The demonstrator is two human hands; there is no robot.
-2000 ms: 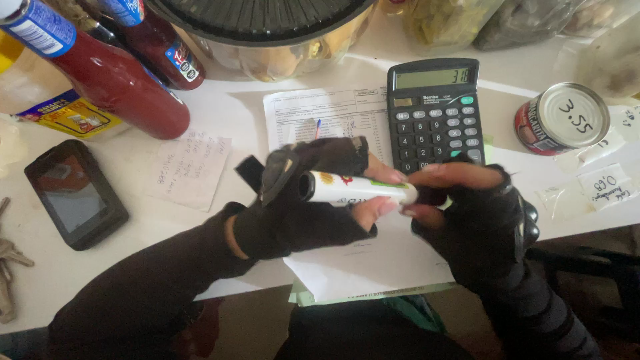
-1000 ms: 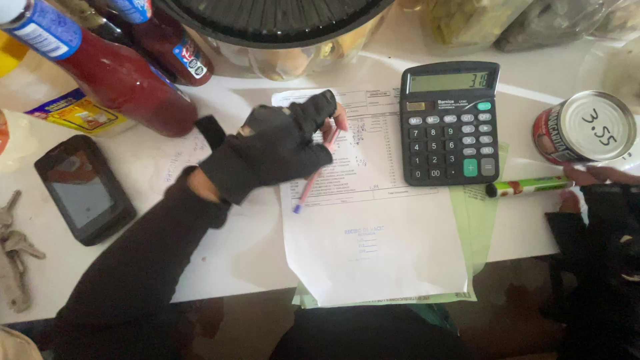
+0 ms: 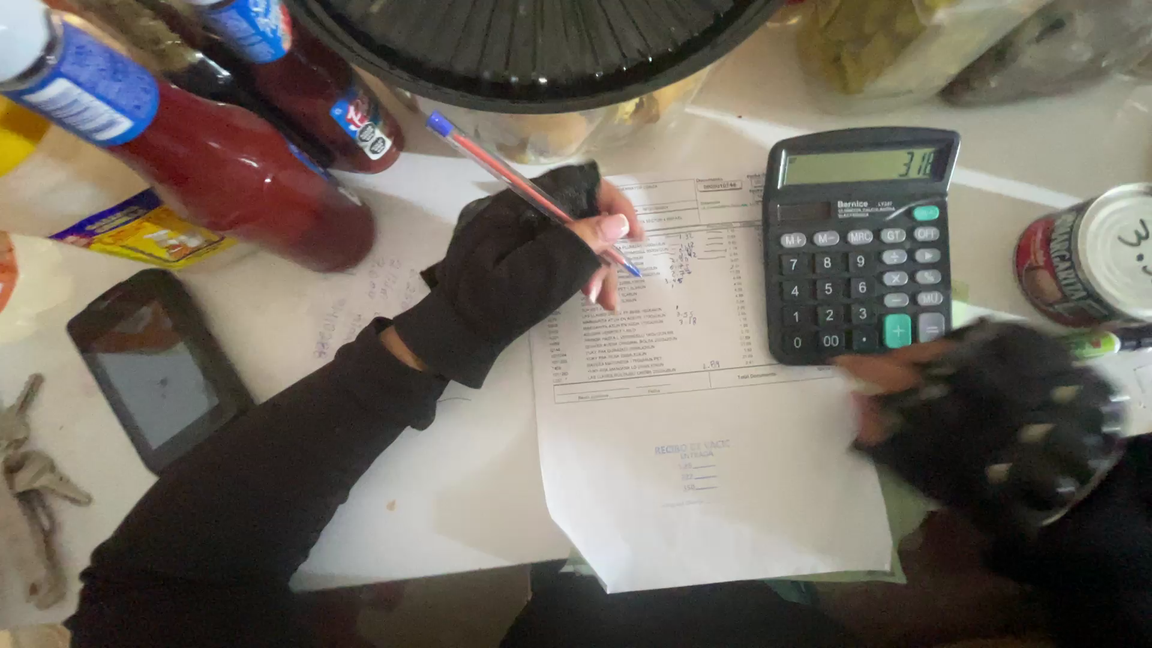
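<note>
My left hand (image 3: pixel 531 261), in a black fingerless glove, holds a red and blue ballpoint pen (image 3: pixel 513 180), its tip low over a printed sheet of paper (image 3: pixel 630 468) with handwritten marks. My right hand (image 3: pixel 981 414), gloved alike and blurred, is at the lower edge of a black desk calculator (image 3: pixel 859 243); whether its fingers touch the calculator cannot be told. A green and white marker (image 3: pixel 1093 343) lies partly behind that hand, below a tin can (image 3: pixel 1080 256) with handwriting on its lid. Green paper (image 3: pixel 900 513) shows under the sheet.
Sauce bottles (image 3: pixel 243 171) lean at the upper left, near a black phone (image 3: pixel 162 369) and keys (image 3: pixel 40 477). A clear container with a black lid (image 3: pixel 540 45) stands at the top. Bags (image 3: pixel 900 54) are at the upper right. The white table's (image 3: pixel 423 504) near edge runs below.
Two seconds ago both hands held the marker; it now lies by the can. The left hand has taken the pen. Since one second ago, the right hand has moved left to the calculator.
</note>
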